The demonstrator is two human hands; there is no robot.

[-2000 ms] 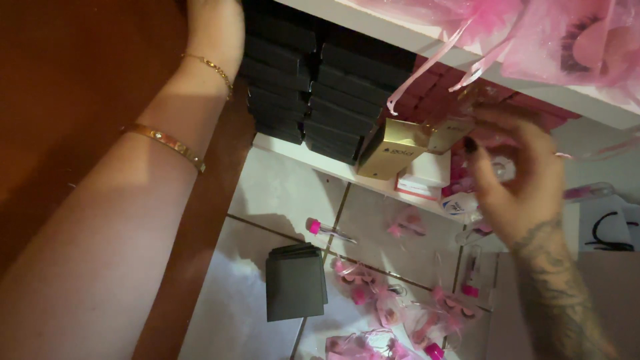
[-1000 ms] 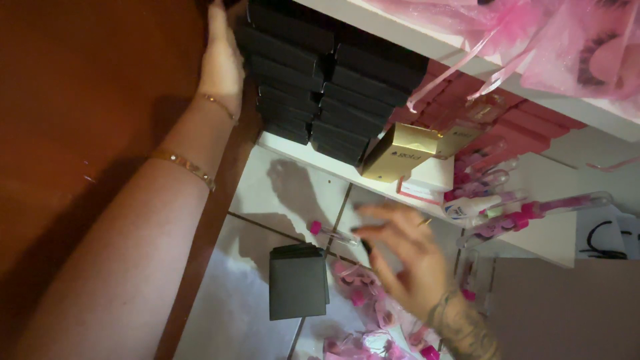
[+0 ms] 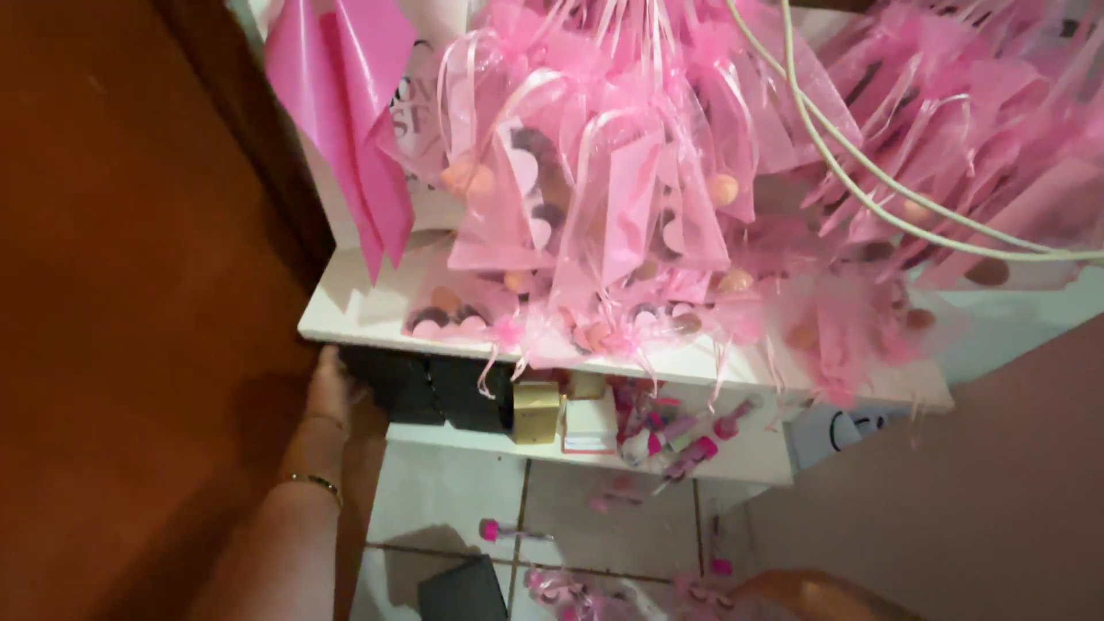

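Note:
My left hand (image 3: 330, 385) rests by the left end of the white shelf, beside the stacked black boxes (image 3: 392, 384); its fingers are partly hidden. At the bottom right edge my right hand (image 3: 806, 593) is cut off and blurred, close to pink organza pouches (image 3: 586, 597) on the tiled floor. A gold box (image 3: 536, 412) and a white box (image 3: 590, 421) stand on the lower shelf, with pink-capped tubes (image 3: 690, 457) to their right. Many pink organza pouches (image 3: 604, 198) with false eyelashes and small sponges hang and lie above the upper shelf (image 3: 379, 319).
A pink glossy sheet (image 3: 349, 112) hangs at the upper left. Pale cords (image 3: 862, 198) loop across the upper right. A brown wooden surface (image 3: 129, 302) fills the left side. On the floor lie a dark flat box (image 3: 466, 591) and a pink-capped tube (image 3: 492, 530).
The view has shifted up to the upper shelf. My right hand was by the lower shelf, then over the floor, and is now at the bottom edge. Pink-capped tubes now lie at the lower shelf's edge.

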